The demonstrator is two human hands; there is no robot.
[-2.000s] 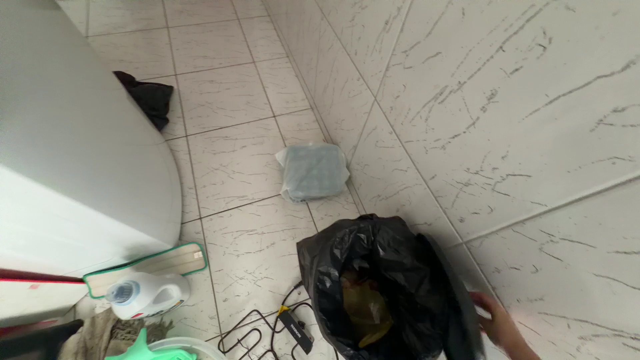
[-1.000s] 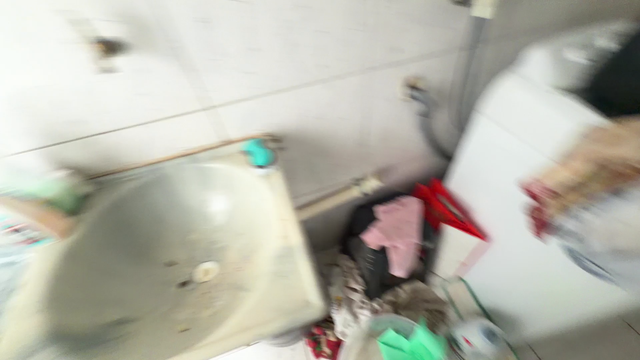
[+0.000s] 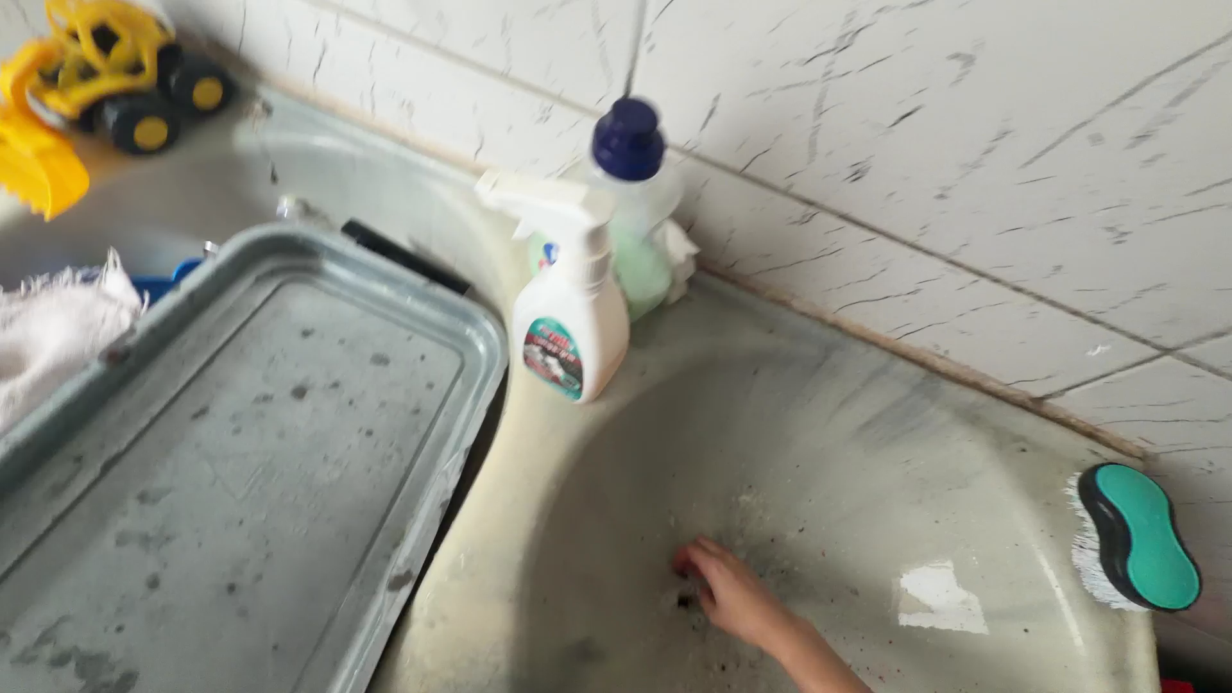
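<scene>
One bare hand (image 3: 727,587), which looks like my right hand, reaches from the bottom edge into the stained sink basin (image 3: 828,433). Its fingers are curled down at the basin's bottom, over small dark debris; whether they pinch anything cannot be told. My left hand is out of view. A pale torn scrap (image 3: 941,597) lies on the basin to the right of the hand. On the rim behind stand a white spray bottle (image 3: 577,298) and a clear bottle with a dark blue cap (image 3: 630,202). A teal-and-black scrub brush (image 3: 1141,539) rests on the right rim.
A grey tray (image 3: 250,462) with dark spots lies tilted over the left basin. Near it are a whitish cloth (image 3: 63,332) and a yellow toy loader (image 3: 115,77). The tiled wall (image 3: 914,164) borders the back of the sink.
The view has swung from the floor and a black bin bag to the sink. The hand that was beside the bag two seconds ago is no longer there; a hand is now down in the basin.
</scene>
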